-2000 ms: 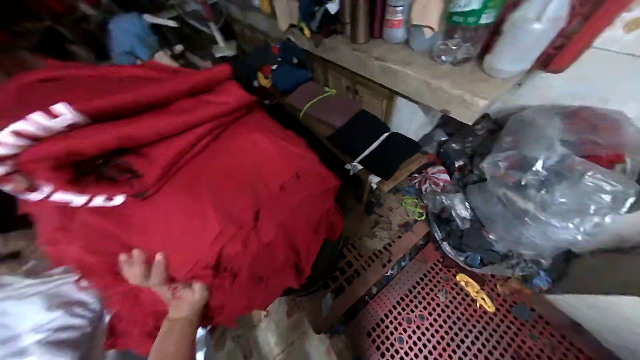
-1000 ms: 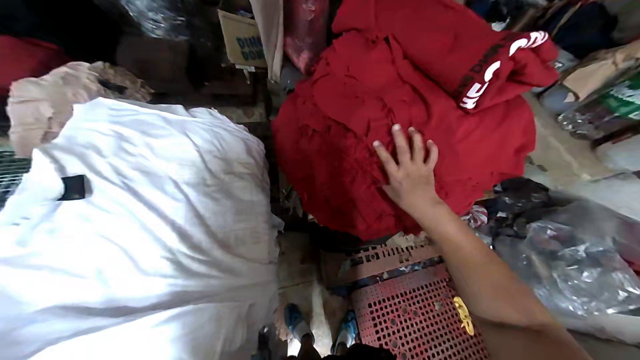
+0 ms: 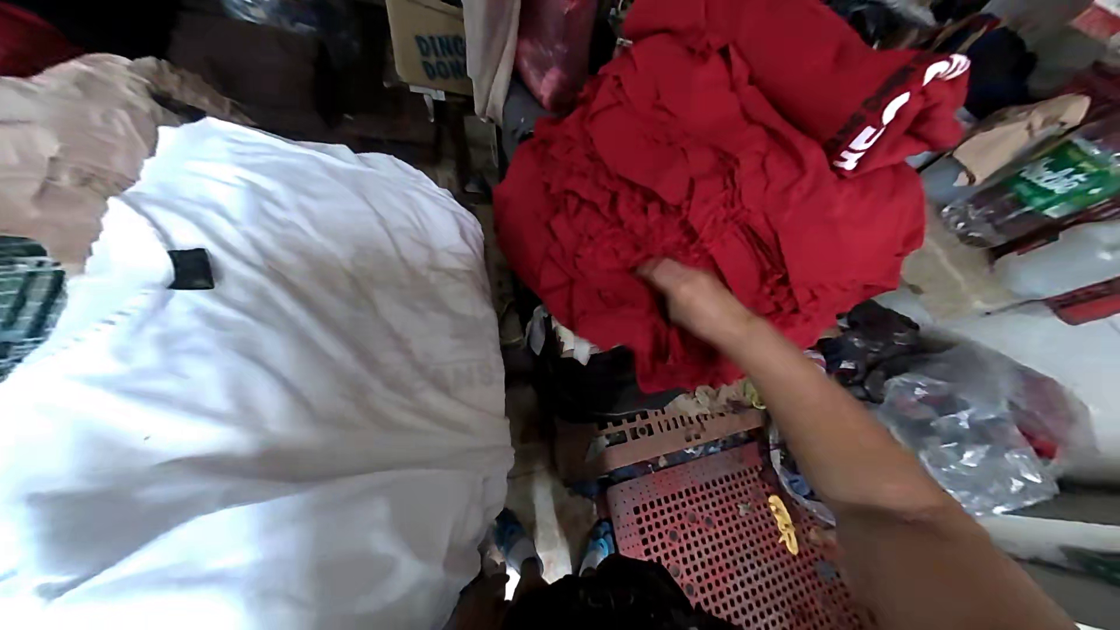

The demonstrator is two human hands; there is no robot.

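My right hand (image 3: 687, 293) reaches into the front of a big heap of red fabric (image 3: 744, 175); its fingers are sunk in the folds, closed on the cloth. A thicker red garment piece with white lettering (image 3: 875, 105) lies folded on top at the right. Left of the heap, a white shirt (image 3: 306, 376) with a dark neck label (image 3: 191, 269) is spread over a wide, raised pile or surface that it hides. My left hand is out of the picture.
A red perforated plastic panel (image 3: 700, 516) bears a yellow object (image 3: 783, 525). At right are a clear plastic bag (image 3: 971, 429) and a green-labelled bottle (image 3: 1050, 184). Behind stands a cardboard box (image 3: 429, 48). Beige cloth (image 3: 70, 149) lies far left. My feet show on the floor below.
The view has swung left, bringing the white shirt fully in. My right hand lay spread flat on the red fabric a second ago; now its fingers are drawn together in the folds.
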